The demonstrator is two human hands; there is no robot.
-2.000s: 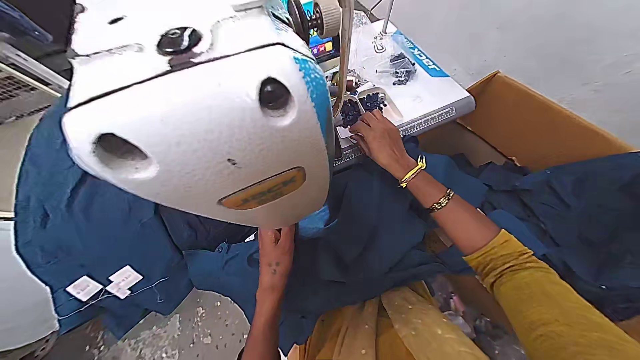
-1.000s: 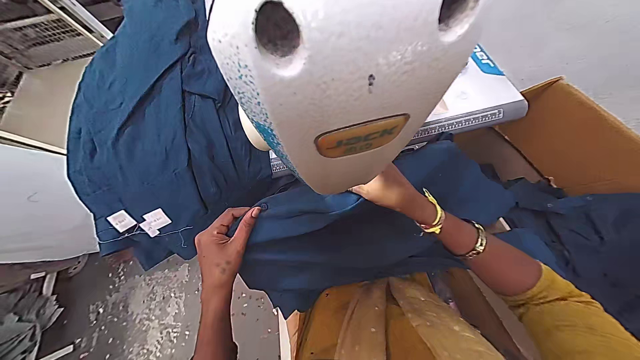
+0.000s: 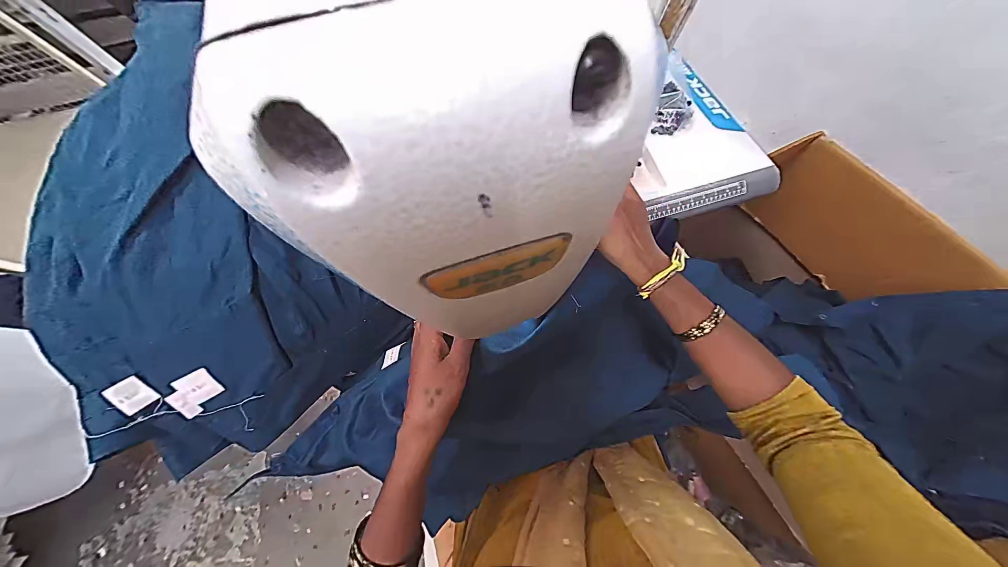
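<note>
The white head of a Jack sewing machine point(image 3: 441, 157) fills the upper middle and hides the needle area. Dark blue fabric point(image 3: 551, 386) lies beneath it and drapes toward my lap. My left hand point(image 3: 437, 370) is on this fabric at the machine head's lower edge, its fingertips hidden behind the head. At the head's right side, my right hand point(image 3: 628, 228) is beside the machine bed point(image 3: 709, 169), fingers mostly hidden. Whether either hand grips the fabric cannot be seen. Small dark pieces point(image 3: 671, 110) lie on the bed.
More blue fabric point(image 3: 157, 268) hangs at the left, with white paper tags point(image 3: 130, 395) and loose thread on it. A cardboard box point(image 3: 866, 228) stands at the right, blue cloth lying over its near side. A metal rack point(image 3: 47, 47) is at the upper left; scraps litter the floor point(image 3: 181, 504).
One second ago my left hand was in the open, left of the machine head; now its fingers are behind the head's lower edge. Two seconds ago my right hand was at the dark pieces on the bed.
</note>
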